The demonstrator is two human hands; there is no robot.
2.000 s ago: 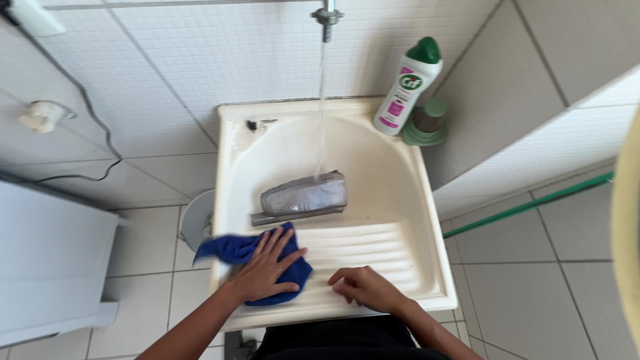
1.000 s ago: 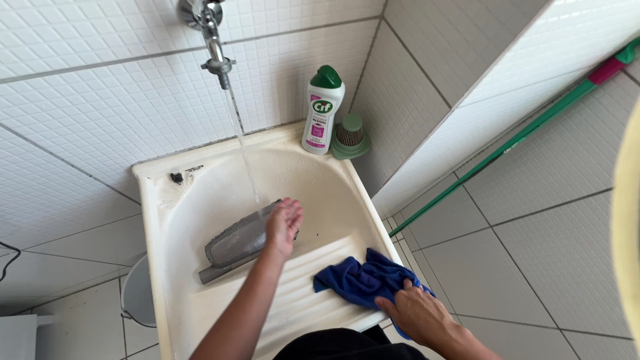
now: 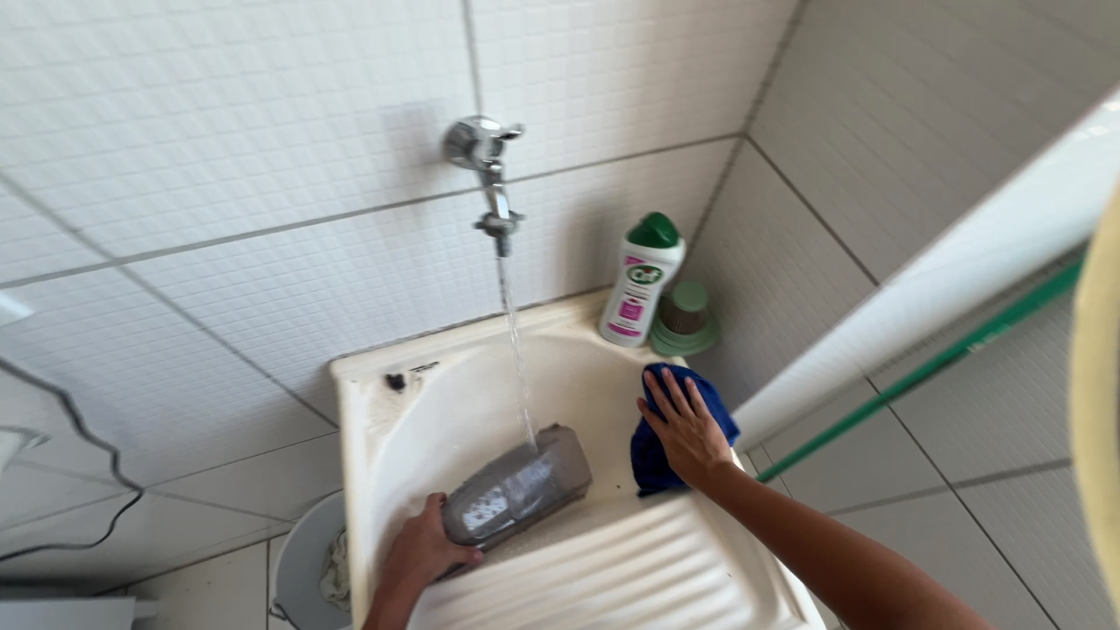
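In the basin of a cream laundry sink (image 3: 569, 367), a grey plastic container (image 3: 516, 490) lies slanted under the running stream from a chrome tap (image 3: 496, 210). My left hand (image 3: 429, 542) grips its lower left end, thumb along the near side. My right hand (image 3: 687, 424) is spread flat on a blue cloth (image 3: 656, 464), pressing it against the basin's right rim. The cloth hangs partly over the inner wall. The container's underside is hidden.
A Crif-type cleaner bottle (image 3: 641, 284) and a green brush (image 3: 687, 315) on a round green base stand at the back right corner. A grey bucket (image 3: 306, 560) holding cloth sits left on the floor. A green pole (image 3: 927, 367) leans at right.
My left hand has moved down to the container's left end and taken hold of it. My right hand and the blue cloth have moved from the ribbed front area back along the right rim.
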